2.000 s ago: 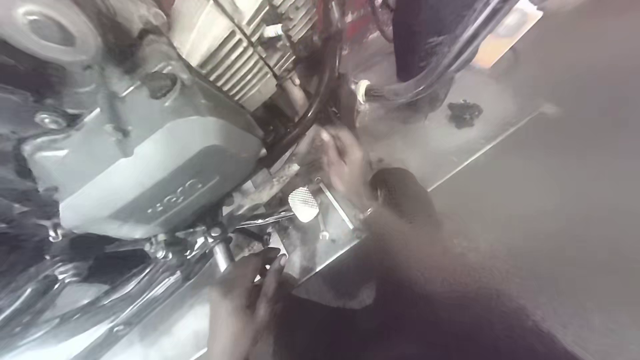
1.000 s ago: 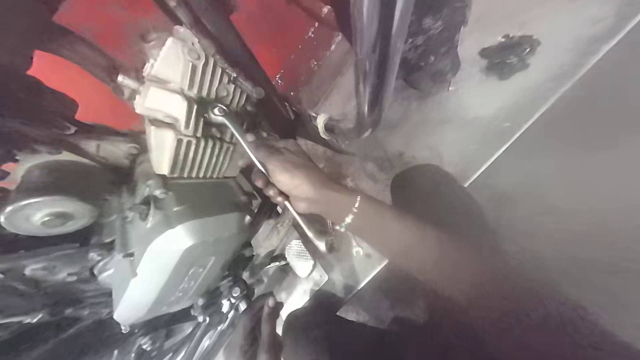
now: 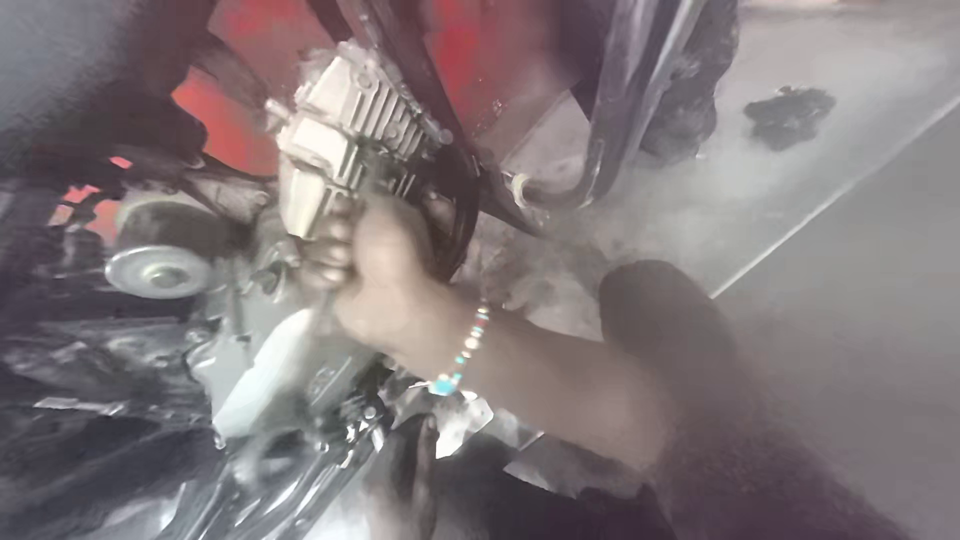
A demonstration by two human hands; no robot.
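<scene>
My right hand (image 3: 375,270), blurred and with a beaded bracelet (image 3: 465,345) at the wrist, is curled against the lower part of the finned engine cylinder head (image 3: 352,127) of a motorcycle. No wrench can be made out in or around it; whether the fingers close on something is hidden. Below the fist lies the grey engine side cover (image 3: 262,382), partly behind the hand and forearm. My left hand (image 3: 409,465) is low in the view, near the foot peg area and beside metal rods; its fingers are blurred and its grip is unclear.
A round metal part (image 3: 159,271) juts out left of the engine. Dark frame tubes (image 3: 615,97) rise on the right of the cylinder head. A dark object (image 3: 790,116) lies on the pale surface at upper right, whose straight edge runs diagonally.
One second ago my right hand held a wrench set on the cylinder head. It has moved up to the head, and the wrench no longer shows.
</scene>
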